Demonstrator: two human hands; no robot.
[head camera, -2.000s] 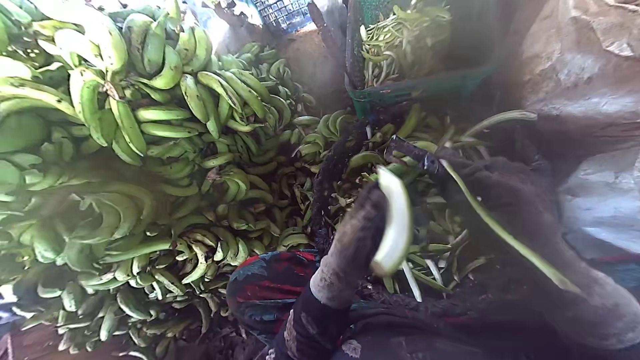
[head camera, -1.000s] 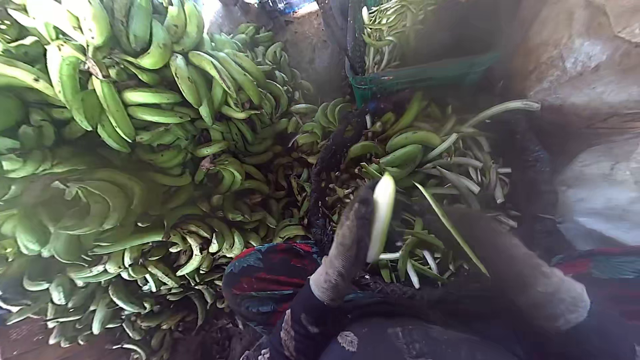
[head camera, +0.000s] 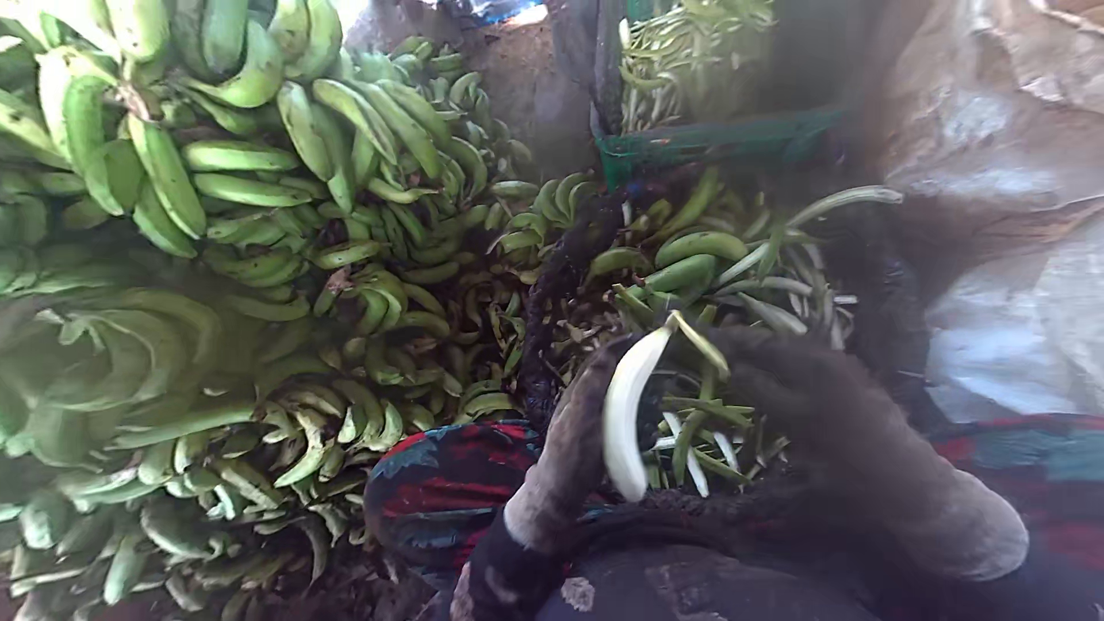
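My left hand (head camera: 582, 423), in a dirty glove, is closed around a pale, mostly peeled green banana or plantain (head camera: 632, 414), its stem end pointing up. A narrow strip of peel (head camera: 700, 345) hangs off the stem end to the right. Beside that strip, my right hand (head camera: 776, 371), also gloved, is dark and blurred; whether it grips the peel or a tool cannot be made out. Beneath both hands lie loose peels (head camera: 703, 440), with a few unpeeled green fruits (head camera: 700, 250) just beyond.
Large bunches of green bananas or plantains (head camera: 241, 190) are heaped on the left. A green plastic crate (head camera: 724, 138) holding pale strips stands at the top. Light, crumpled sheeting (head camera: 1000, 285) rises at the right. A dark post (head camera: 595, 78) stands left of the crate.
Long peel strips seen near my right hand in the earlier frames are no longer there; a short strip now hangs at the stem end. My right hand has come closer to the fruit since one second ago.
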